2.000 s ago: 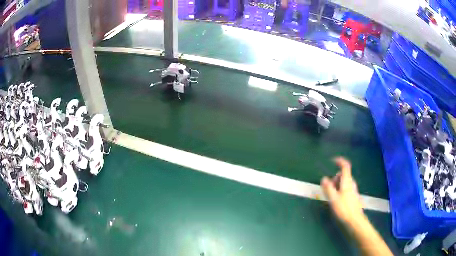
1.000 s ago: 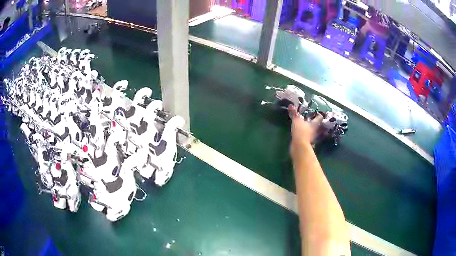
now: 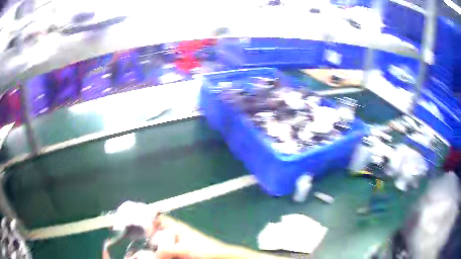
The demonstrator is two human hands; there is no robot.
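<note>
My right hand reaches in from the bottom edge, blurred, with its fingers closed on a white toy motorcycle body. The body is over the near bench beside the pale rail, and its lower part is hidden or cut off by the picture's bottom edge. A skin-coloured sliver at the body's lower left may be part of my left hand; it is too blurred and cut off to tell.
A blue crate of jumbled dark-and-white parts stands at centre right. Before it are a small white bottle, a white block and a white scrap. Pliers and clear bags lie at right. More white bodies show at lower left.
The view has swung right, bringing the crate to the centre. My right hand has come back from the belt to the near side with a body in it.
</note>
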